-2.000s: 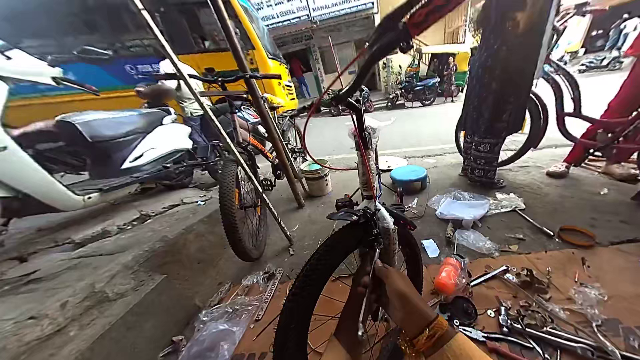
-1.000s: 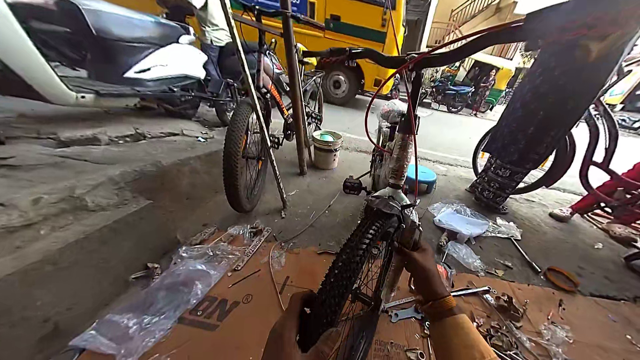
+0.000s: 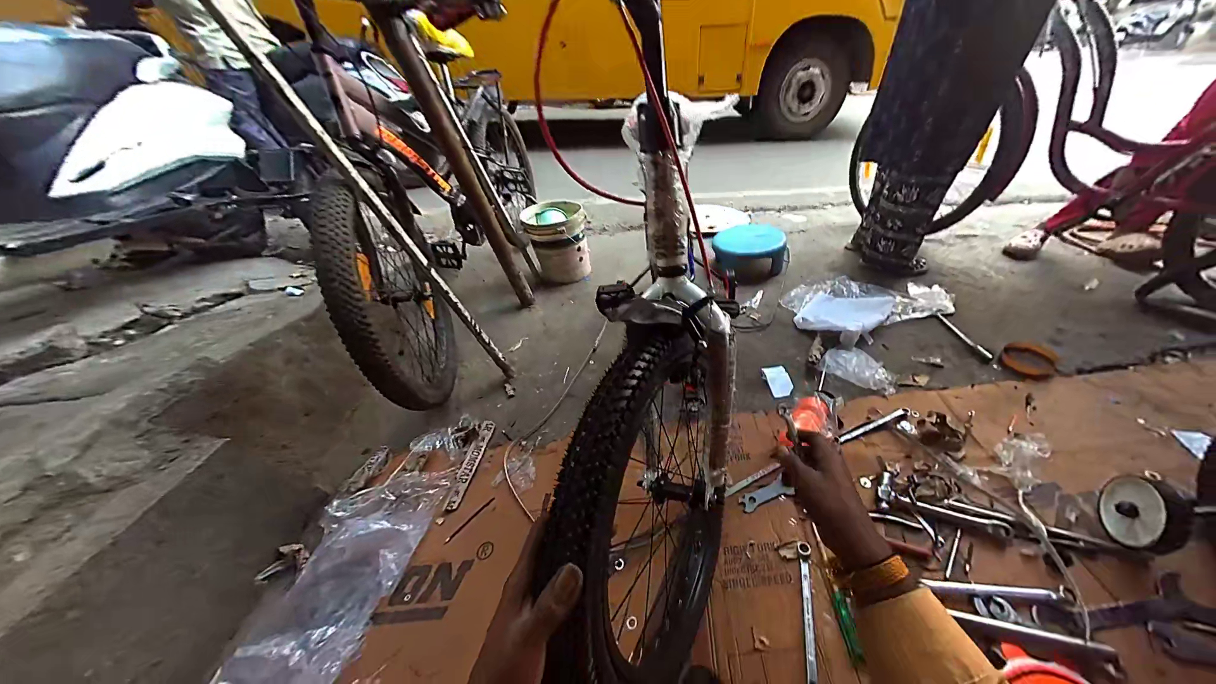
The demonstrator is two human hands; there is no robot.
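Observation:
A bicycle's front wheel with a knobby tyre (image 3: 608, 456) stands in front of me, under a silver fork (image 3: 719, 408) partly wrapped in plastic. My left hand (image 3: 532, 608) rests against the tyre's lower left side, thumb on the tread. Right of the fork, my right hand (image 3: 825, 484) has its fingers closed around the end of a small metal wrench (image 3: 788, 425), beside an orange plastic-wrapped item (image 3: 812, 416). Flat on the cardboard lie an open-ended spanner (image 3: 766, 494) near the wheel hub and a combination wrench (image 3: 807, 613) below my right hand.
Many wrenches and parts (image 3: 969, 518) cover the cardboard sheet (image 3: 750, 627) at right, with a small wheel (image 3: 1140, 513). Clear plastic (image 3: 351, 589) lies at left. Behind stand a bucket (image 3: 560, 247), a blue stool (image 3: 750, 249), a leaning pole (image 3: 380, 209) and another bicycle (image 3: 380, 294). A person's legs (image 3: 912, 161) are at the back right.
My right hand has left the fork and moved right to the tools, where it holds a small wrench. My left hand remains at the tyre. The view has shifted.

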